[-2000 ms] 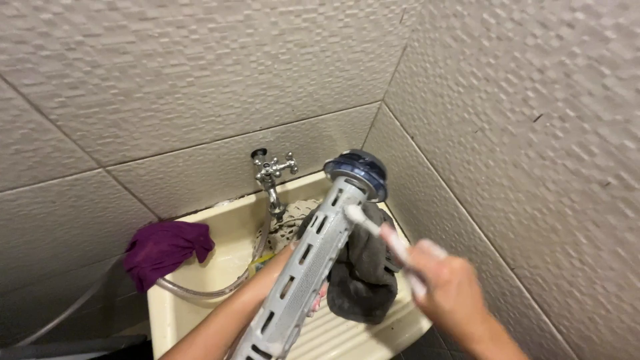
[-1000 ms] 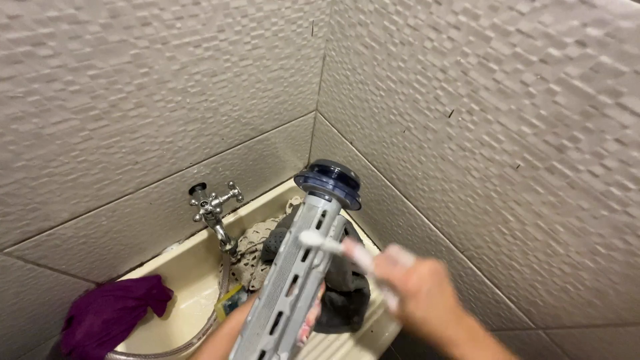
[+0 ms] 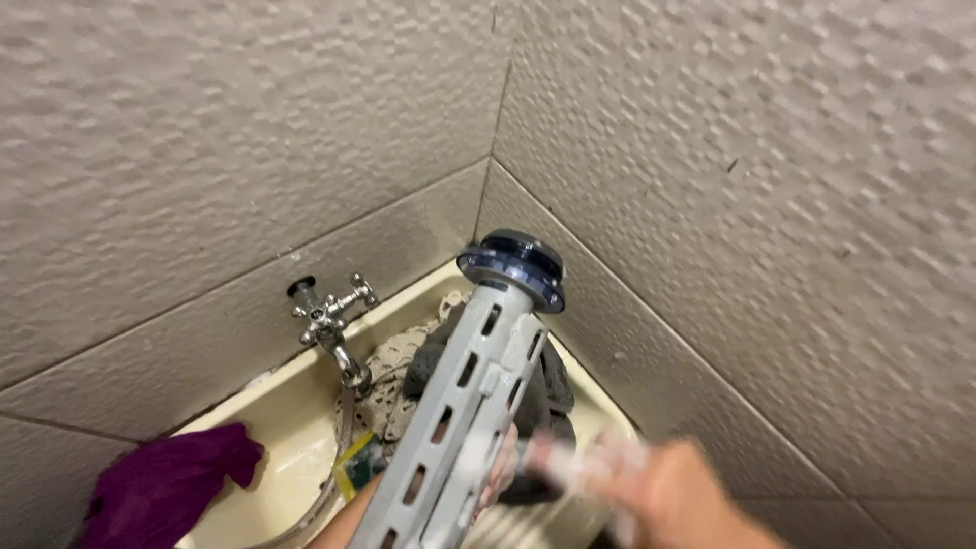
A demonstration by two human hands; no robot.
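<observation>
A long grey plastic tube with slots (image 3: 465, 396) and a dark blue translucent ring (image 3: 518, 267) at its top slants over a cream laundry sink (image 3: 282, 427). My left hand (image 3: 499, 469) grips it from behind, mostly hidden by it. My right hand (image 3: 656, 488), blurred, is closed around a pale-handled brush (image 3: 560, 461), whose head is at the tube's right side, low down. White foam lies on the tube there. Whether the bristles touch it is too blurred to tell.
A chrome tap (image 3: 328, 320) juts from the tiled wall at the left. Purple cloth (image 3: 168, 488) hangs over the sink's left rim. Grey cloth (image 3: 560, 381), a beige lacy cloth (image 3: 389, 366), a yellow-green sponge (image 3: 354, 465) and a hose (image 3: 309, 518) lie in the sink.
My right hand has moved the brush from near the tube's upper part to lower along it. My left hand still holds the tube. The view has shifted toward the wall corner.
</observation>
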